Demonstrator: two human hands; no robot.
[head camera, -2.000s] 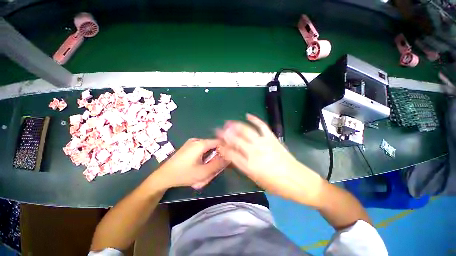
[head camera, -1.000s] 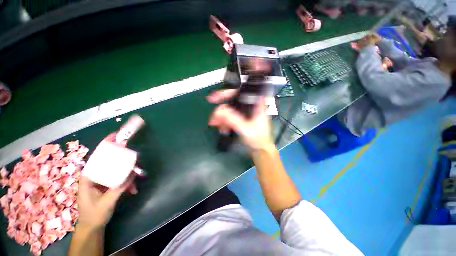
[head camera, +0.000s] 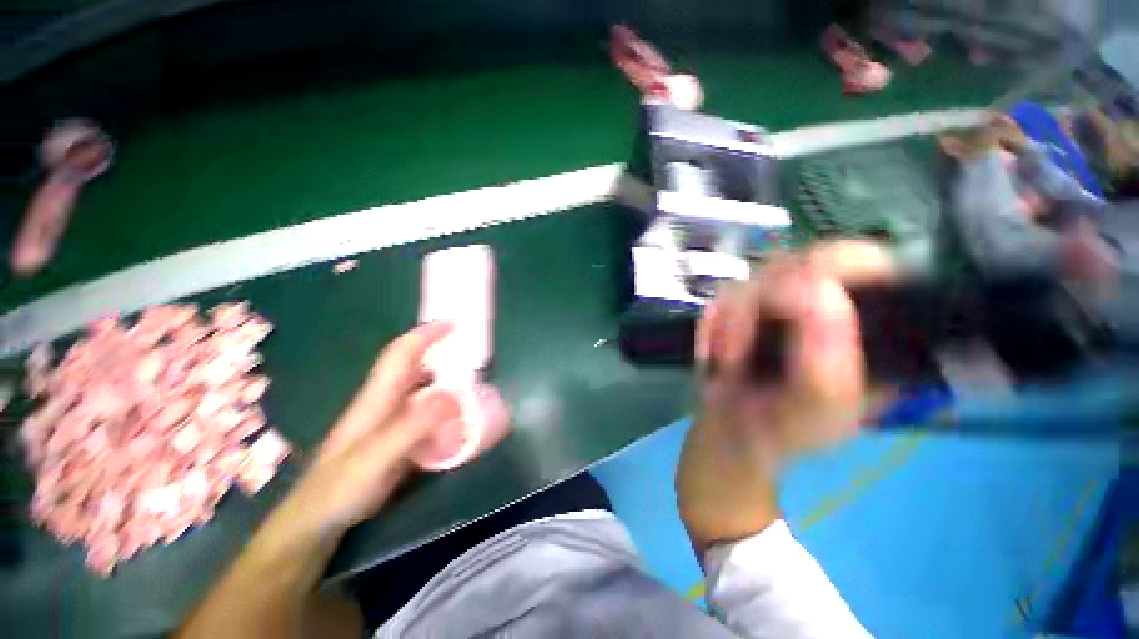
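Note:
My left hand (head camera: 406, 399) holds a pink handheld fan (head camera: 460, 312) over the dark-green bench, its round head toward me and its pale handle pointing away. My right hand (head camera: 793, 356) is blurred and closed around the black electric screwdriver (head camera: 912, 331), in front of and to the right of the screw feeder (head camera: 714, 187). The driver is too blurred to tell where its tip is. A large pile of small pink plastic parts (head camera: 150, 424) lies on the bench left of my left hand.
A pale metal rail (head camera: 337, 237) separates the bench from the green belt (head camera: 375, 150). Pink fans lie on the belt at the left (head camera: 56, 200) and beyond the feeder (head camera: 656, 69). Green circuit boards (head camera: 862, 200) lie right of the feeder. Another person's grey sleeve (head camera: 999, 219) shows at the right.
The fan has gone from between both hands to my left hand, now with its handle pointing away. My right hand has taken the screwdriver and moved it right of the feeder. The view has turned right.

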